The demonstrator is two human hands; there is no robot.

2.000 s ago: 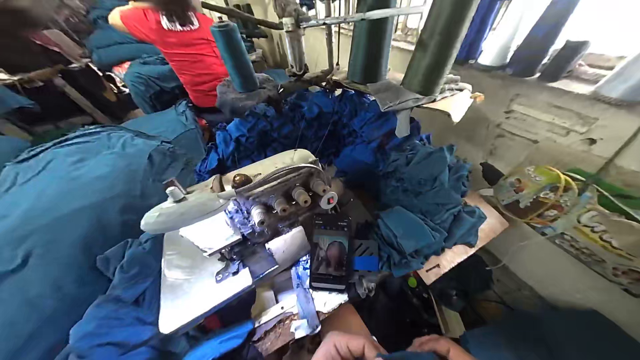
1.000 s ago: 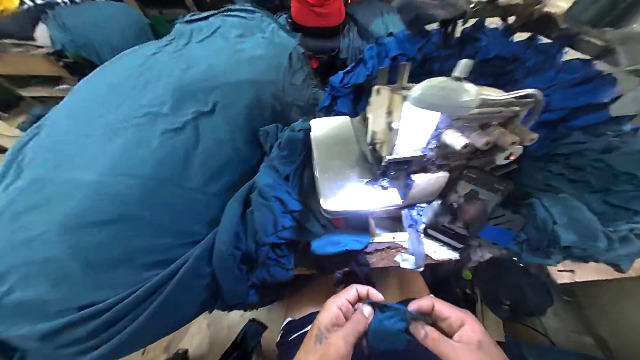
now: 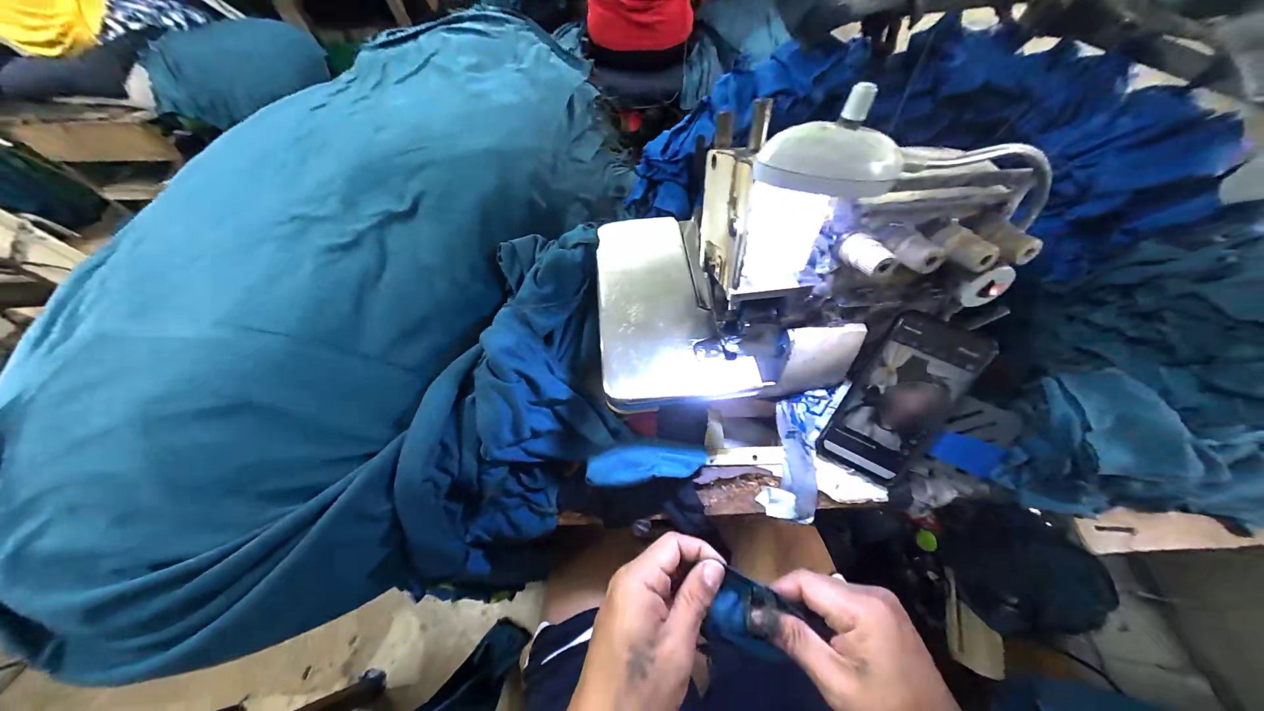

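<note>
My left hand (image 3: pixel 657 617) pinches the left edge of a small piece of dark teal fabric (image 3: pixel 736 607) between thumb and fingers. On the fabric's right side, my right hand (image 3: pixel 854 637) grips it with thumb and forefinger. Both hands are low in the view, over my lap and in front of an overlock sewing machine (image 3: pixel 829 158). The machine's lamp lights its metal bed plate (image 3: pixel 647 306). Gathered teal cloth (image 3: pixel 533 385) lies against the plate's left side. A strip of pale blue fabric (image 3: pixel 796 464) hangs at the table edge below the machine.
A huge teal cloth bundle (image 3: pixel 267 326) fills the left. A smartphone (image 3: pixel 904 395) leans right of the machine's front. Blue fabric pieces (image 3: pixel 1096 128) are heaped behind, and teal pieces (image 3: pixel 1155 385) at the right. A person in a red top (image 3: pixel 640 25) is at the top.
The view has swung left and down since the first frame. Both hands, only partly visible at the bottom edge then, now show fully with the fabric between them.
</note>
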